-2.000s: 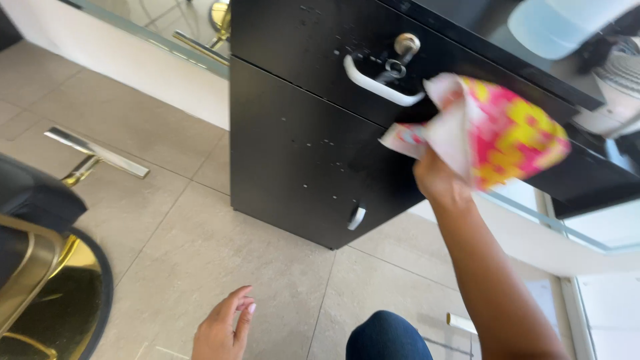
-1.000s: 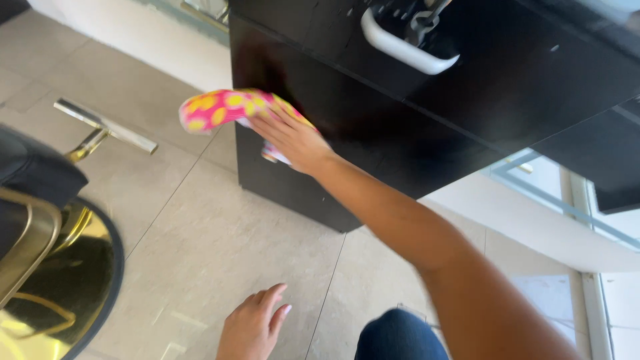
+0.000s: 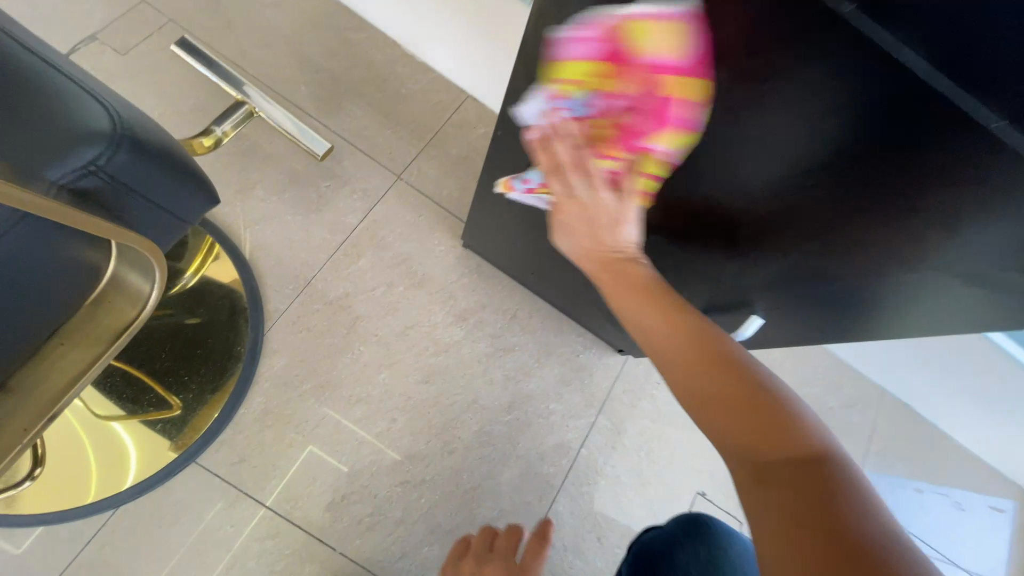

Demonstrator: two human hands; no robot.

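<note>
Pressed toward the front of a black cabinet [image 3: 808, 200] is a pink and yellow patterned cloth [image 3: 640, 72], blurred by motion. My right hand [image 3: 588, 188] lies over the cloth's lower part, fingers spread and pointing up, and holds it at the cabinet's left side. Below my right forearm a short white handle [image 3: 748, 328] shows near the cabinet's bottom edge. At the bottom of the view my left hand [image 3: 500, 550] hangs over the tiled floor, holding nothing, its fingers apart; the rest of it is out of view.
On the left stands a black padded salon chair [image 3: 88, 120] with a gold metal frame and a round gold base [image 3: 200, 344]. Its T-shaped metal footrest [image 3: 252, 98] reaches toward the cabinet. A white wall base [image 3: 432, 40] runs behind. My knee [image 3: 692, 548] is at the bottom.
My right hand, with the cloth, has moved from beside the cabinet's upper white handle to the left side of its front. The view is now closer to the cabinet's lower part.
</note>
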